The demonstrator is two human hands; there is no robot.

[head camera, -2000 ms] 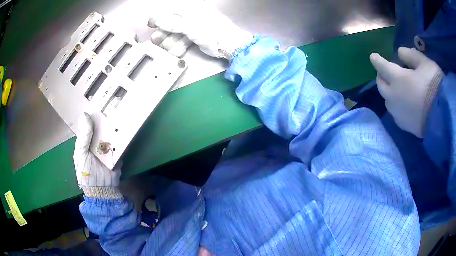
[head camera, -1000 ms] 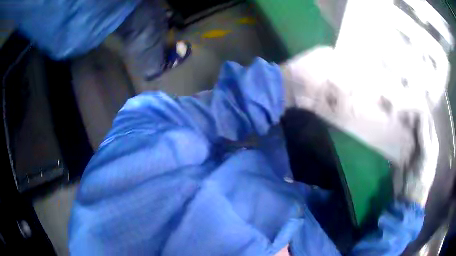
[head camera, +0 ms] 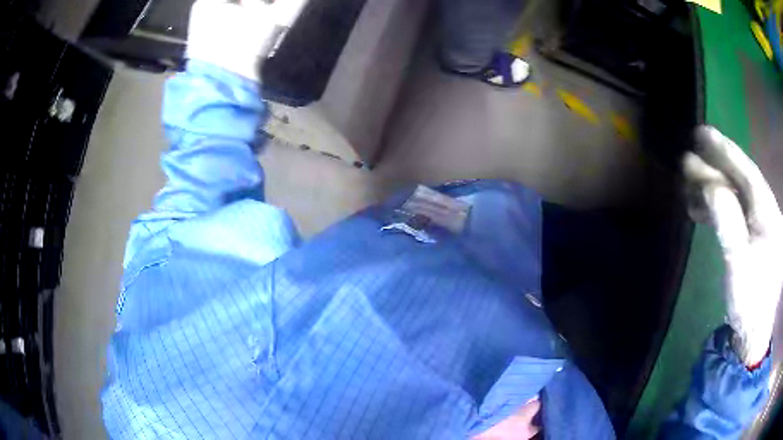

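My left hand (head camera: 225, 36), in a white glove, reaches to the top left and is cut off by the top edge. Glare washes it out. A bright white patch with small dark marks lies beside its fingers, over a black container (head camera: 319, 47); I cannot tell whether it is the slotted plate or whether the hand holds it. My right hand (head camera: 731, 193), also white-gloved, is at the right by the green bench edge (head camera: 700, 301), its fingers loosely bent and nothing seen in it.
A person's leg and dark shoe (head camera: 506, 70) stand on the grey floor (head camera: 515, 142). A pale box (head camera: 378, 90) is beside the black container. Dark racks (head camera: 34, 232) run down the left edge. Another dark object (head camera: 618, 39) is at the top, near the bench. Yellow items (head camera: 762, 39) lie at the upper right.
The view has swung left from the bench towards the floor and containers. My left hand has moved out to the left. My right hand, earlier on the slotted plate, is off it.
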